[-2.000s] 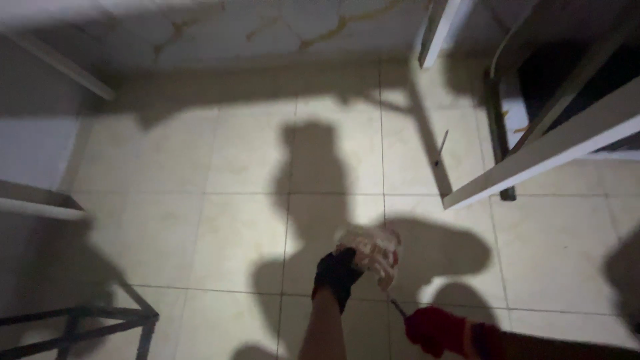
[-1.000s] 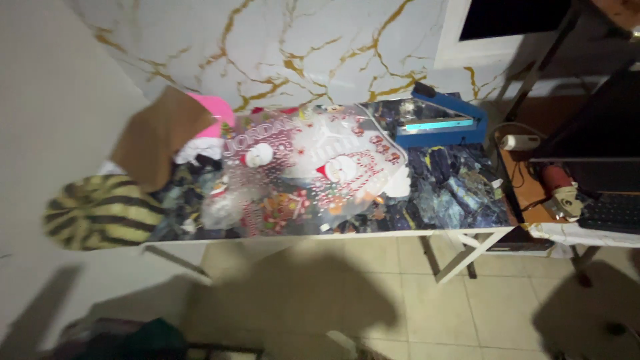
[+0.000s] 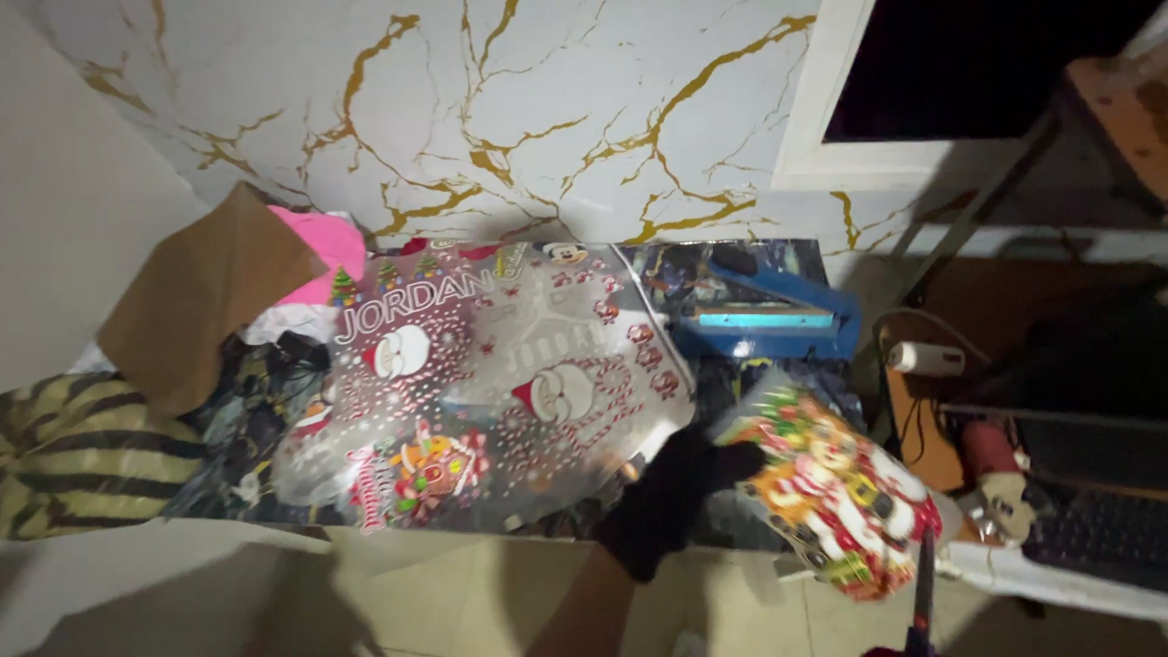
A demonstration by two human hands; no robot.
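My left hand (image 3: 671,497), in a black glove, grips the left edge of a Christmas-printed plastic piece (image 3: 835,497) with reindeer and Santa figures. Only a sliver of my right hand (image 3: 896,651), in a red glove, shows at the bottom edge, at the handle of a narrow, bladed tool (image 3: 924,584). The blade points up and overlaps the lower right of the printed piece; whether it touches is unclear. Left of my left hand, clear plastic sheets or bags (image 3: 484,374) with Santas, candy canes and writing lie on the dark marble-patterned table (image 3: 265,429).
At the table's back right lies a blue heat sealer (image 3: 776,319). Brown material (image 3: 201,301), pink material (image 3: 328,246) and a striped bundle (image 3: 100,456) are at the left. A keyboard (image 3: 1104,538), a white device (image 3: 926,359) and a cable are on the desk at right.
The view has swung up from the floor to the table. My left hand, out of view one second ago, now shows with the printed piece. The clear printed plastic lay on the table then too.
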